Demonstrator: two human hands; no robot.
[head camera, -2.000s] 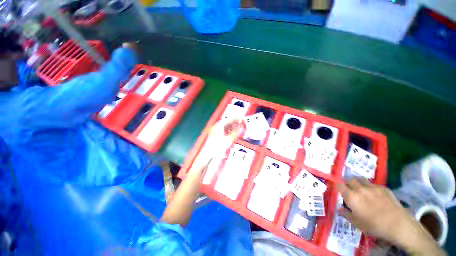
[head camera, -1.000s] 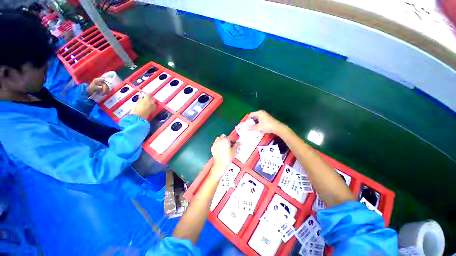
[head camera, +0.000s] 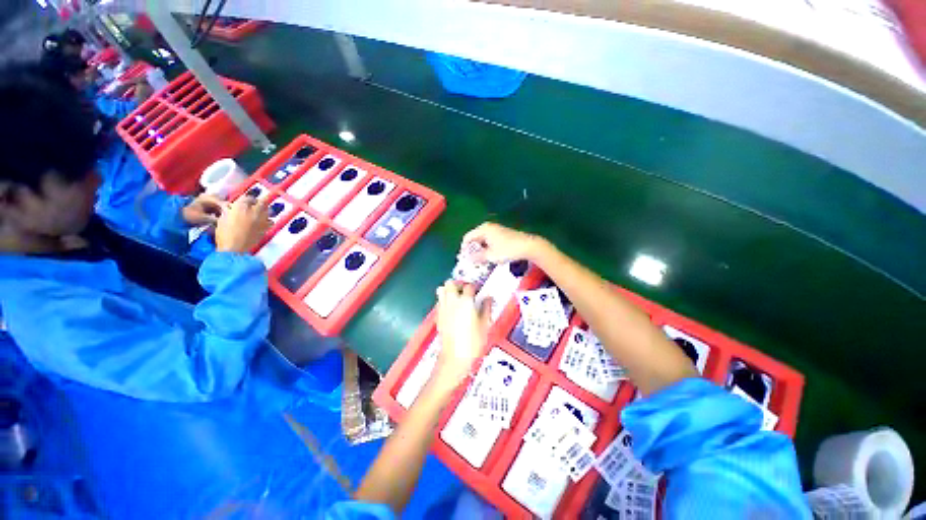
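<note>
A red tray (head camera: 469, 469) with two rows of compartments lies in front of me, holding white and dark handsets with black camera areas. Printed labels (head camera: 543, 315) lie loose and tilted over several handsets. Both my hands are at the tray's far left corner. My right hand (head camera: 503, 247) reaches across the tray and pinches a small printed label (head camera: 471, 269). My left hand (head camera: 462, 317) is just below it, fingers near the label's lower edge; the grip is partly hidden. A white handset (head camera: 501, 288) lies beside my hands.
Another worker in blue (head camera: 152, 325) handles items at a second red tray (head camera: 330, 323) on the left. A white label roll (head camera: 863, 472) stands right of my tray. Stacked red trays (head camera: 188, 163), a blue bag (head camera: 475, 77) and a carton (head camera: 364, 411) are also around.
My right hand has moved slightly left with the label, now above my left hand. My left hand has shifted a little right. The other worker's right hand has moved left.
</note>
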